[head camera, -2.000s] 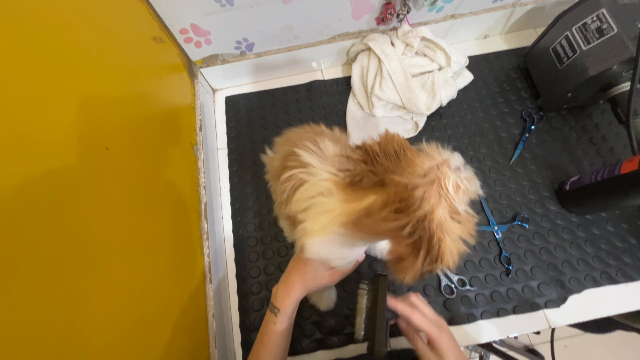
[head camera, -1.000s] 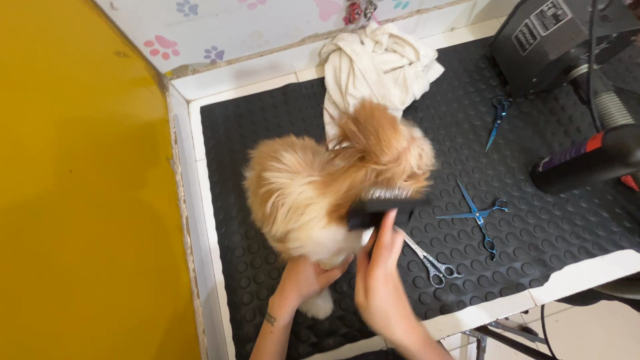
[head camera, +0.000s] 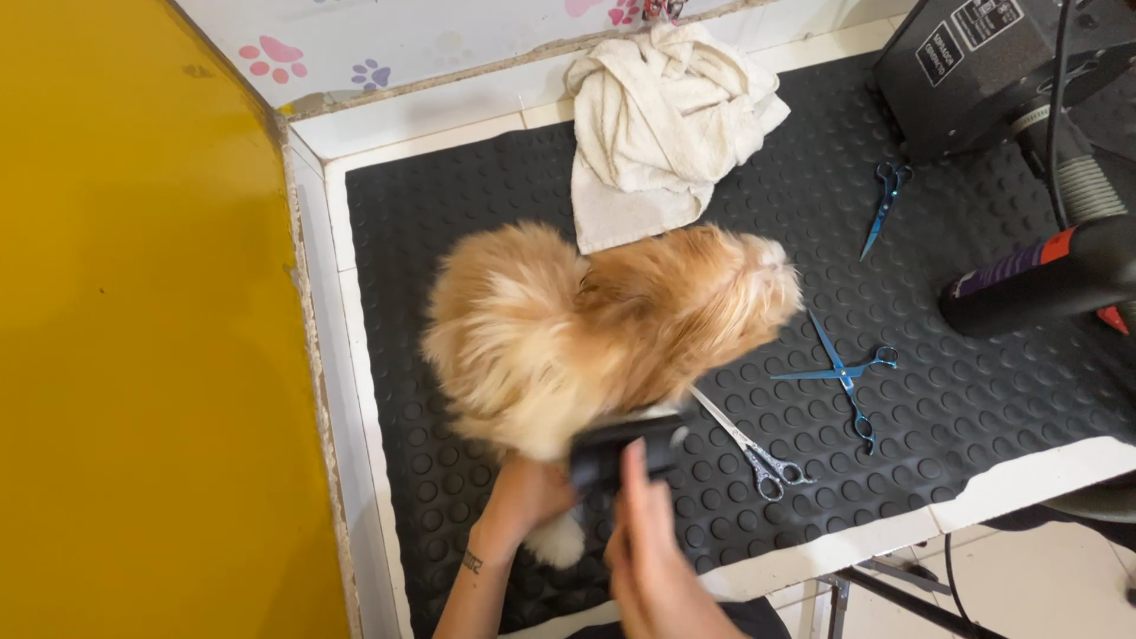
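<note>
A long-haired tan and white dog (head camera: 612, 328) is on the black studded rubber mat (head camera: 461, 550), its head toward the right. My left hand (head camera: 532, 493) is at the dog's lower side, by a white paw; its fingers are partly hidden under the fur, so its grip does not show clearly. My right hand (head camera: 652, 541) holds a black slicker brush (head camera: 630, 448) against the dog's chest side, blurred. Silver scissors (head camera: 750, 448) lie just right of the brush. Blue scissors (head camera: 843, 373) lie spread apart near the dog's muzzle, and a second blue pair (head camera: 883, 209) lies farther back.
A crumpled cream towel (head camera: 666, 124) lies behind the dog against the low tiled wall. At the right are a black blower (head camera: 994, 71) with a hose and its black nozzle or a bottle-like cylinder (head camera: 1029, 275). A yellow wall (head camera: 151, 337) stands at left; the white tiled edge (head camera: 852, 546) borders the front.
My right hand has risen from the front edge with the brush to the dog's fur, then moved slightly down from the neck. The dog's head has turned and lifted.
</note>
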